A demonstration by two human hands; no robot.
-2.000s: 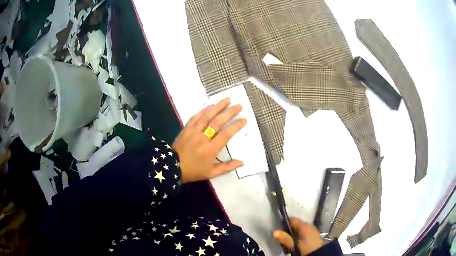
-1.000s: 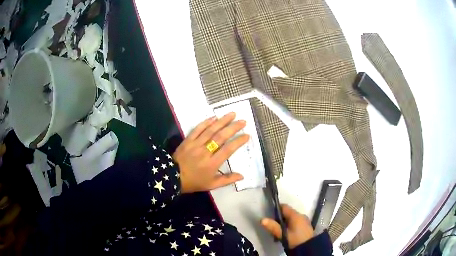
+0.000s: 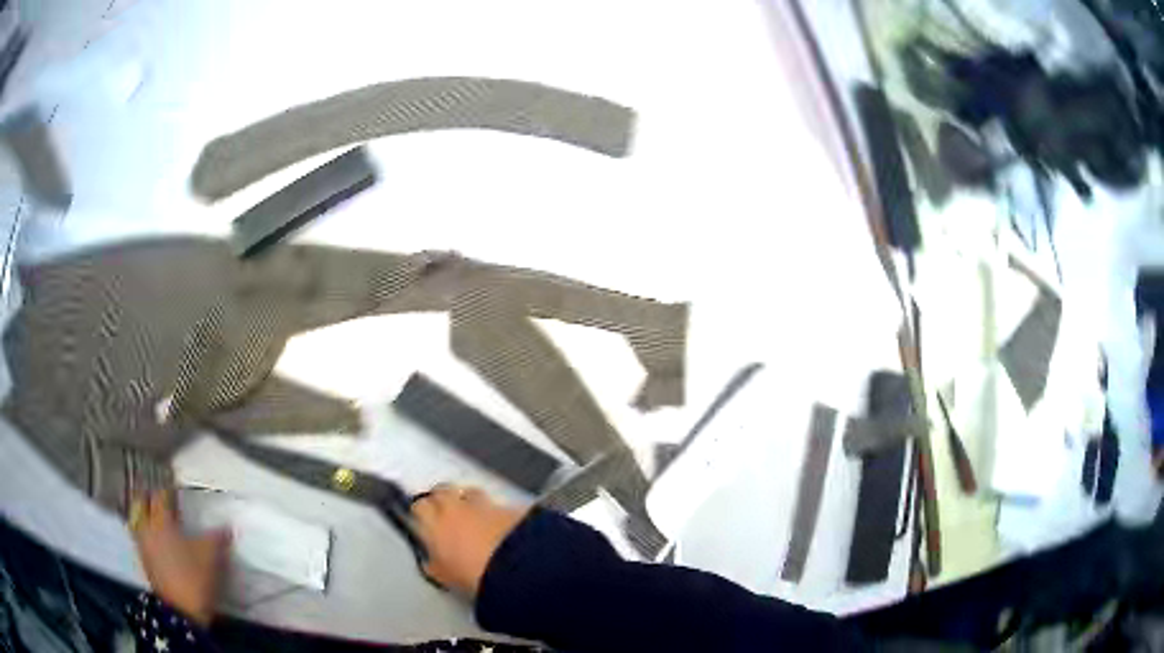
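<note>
My right hand (image 3: 466, 533) is closed round the loop handles of the dark shears (image 3: 342, 480); their blades point left to the checked cloth's (image 3: 121, 313) lower edge. Whether the blades are parted is unclear. My left hand (image 3: 181, 555) is blurred, at the lower left, thumb apart from the fingers, fingertips at the cloth's lower edge. The white outlined pattern piece (image 3: 283, 546) lies right of my left hand, below the shears. One dark metal weight (image 3: 475, 434) lies right of the shears; another (image 3: 306, 202) lies at the cloth's upper edge.
A curved checked strip (image 3: 421, 109) lies at the far side. Narrow checked offcuts (image 3: 543, 383) extend right from the cloth. A grey strip (image 3: 811, 491) and a dark bar (image 3: 877, 510) lie near the right edge. Beyond is a cluttered pale yellow-green strip (image 3: 973, 510).
The view has swung right, so the cloth appears turned and farther left, and the bucket is out of view. My left hand has come off the pattern piece. My right hand still holds the shears.
</note>
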